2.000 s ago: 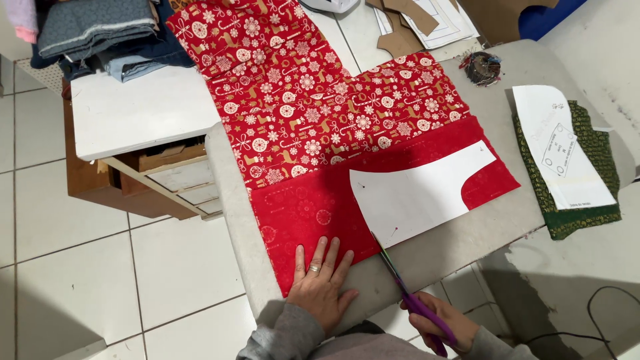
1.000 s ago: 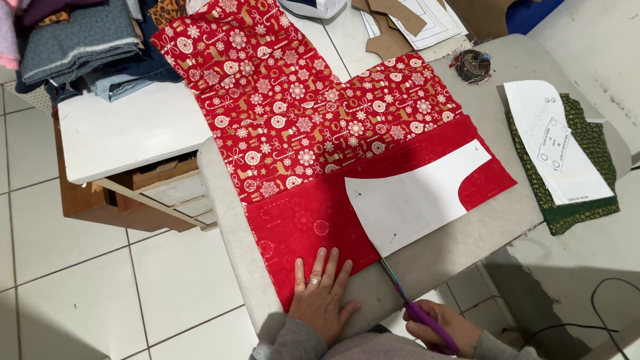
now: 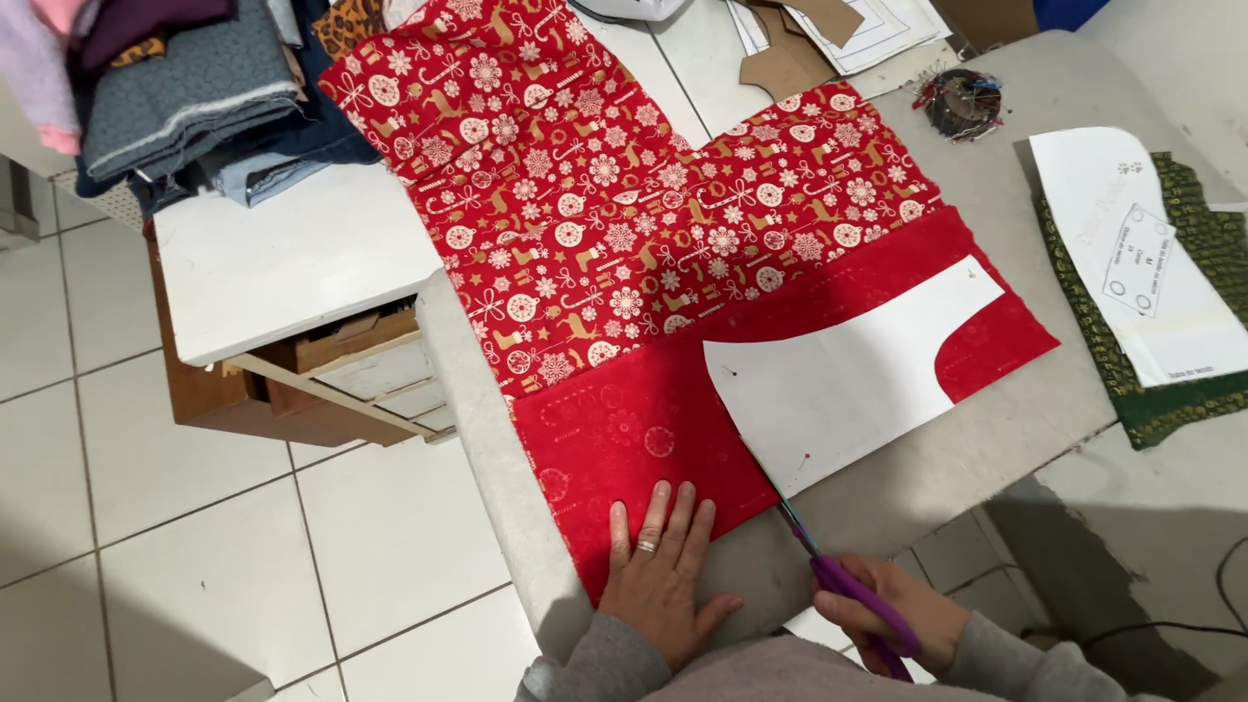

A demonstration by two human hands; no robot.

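Note:
Red printed cotton fabric (image 3: 604,195) lies over the padded surface, its near edge folded with the plain reverse side up. A white paper pattern piece (image 3: 848,380) is pinned on that fold. My left hand (image 3: 663,565) rests flat on the fabric left of the pattern, fingers apart, a ring on one finger. My right hand (image 3: 897,609) grips the purple handles of the fabric scissors (image 3: 863,604). Their blades meet the fabric along the curved left edge of the paper, near its lower corner; the lower blade is largely hidden.
A pin holder (image 3: 960,102) full of pins sits at the back right. Green printed fabric (image 3: 1155,409) under another paper pattern (image 3: 1136,263) lies at the right edge. Folded cloths (image 3: 195,93) are stacked on a white cabinet (image 3: 283,263) at left. Brown card templates (image 3: 790,58) lie behind.
The scissors' blades have moved up along the pattern's curved edge since the first frame. My left hand stays flat on the red fabric.

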